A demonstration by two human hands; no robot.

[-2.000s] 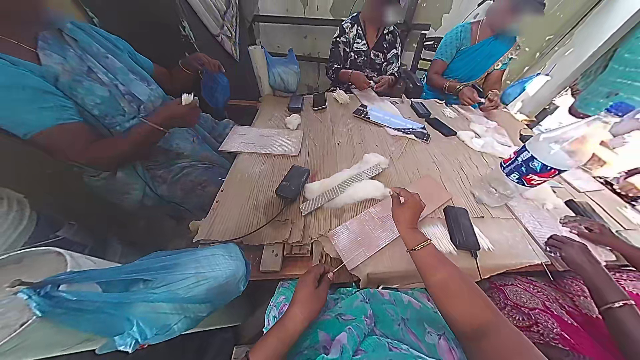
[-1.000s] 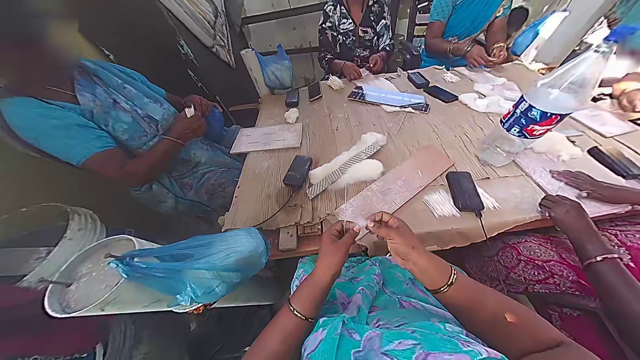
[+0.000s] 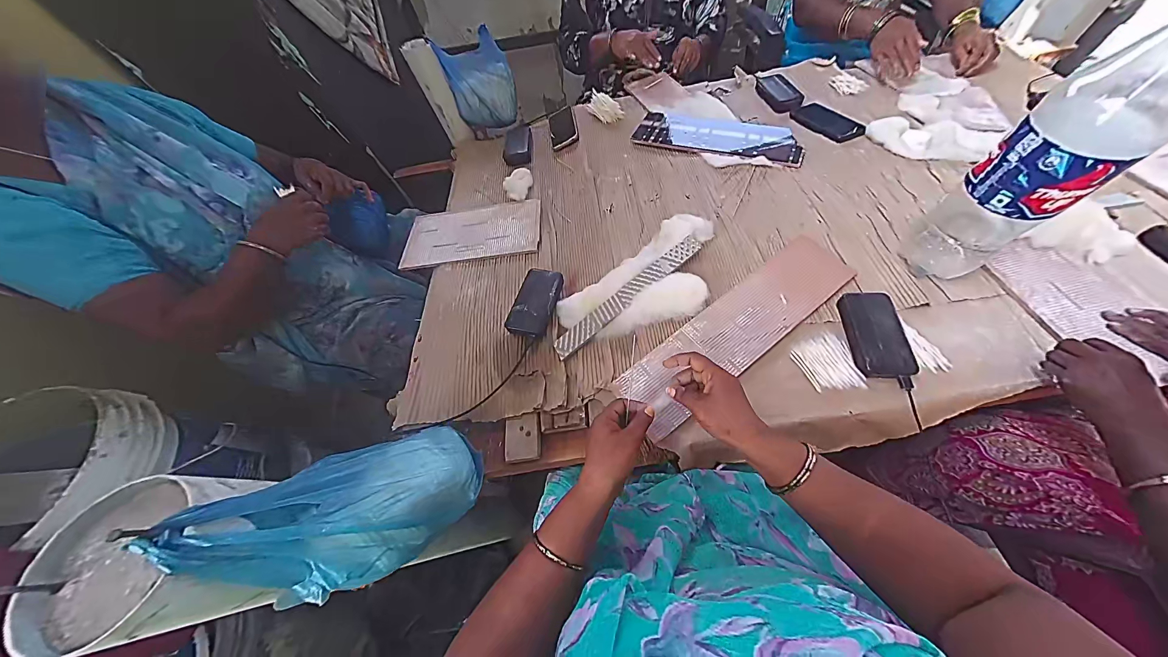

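Observation:
My left hand (image 3: pixel 619 436) pinches a thin stick (image 3: pixel 631 370) that points upward, at the near end of a ridged pinkish board (image 3: pixel 753 319). Just right of it, my right hand (image 3: pixel 707 397) hovers over the board with thumb and fingers apart, nothing clear between them. Beyond the board lie two rolls of white cotton (image 3: pixel 657 306), with a patterned strip (image 3: pixel 630 297) between them. A bundle of thin white sticks (image 3: pixel 826 359) lies right of the board, partly under a black power bank (image 3: pixel 876 336).
A black device (image 3: pixel 534 303) with a cable lies left of the cotton. A large plastic bottle (image 3: pixel 1040 173) stands at right, beside a co-worker's hands (image 3: pixel 1095 374). A blue plastic bag (image 3: pixel 338 516) rests on a white bucket (image 3: pixel 100 566) at lower left. Other people sit around the cardboard-covered table (image 3: pixel 474 356).
My hands, far apart two seconds ago, came together at the board's near end. Since then my right hand has parted slightly from my left, and a thin stick shows upright in my left fingers.

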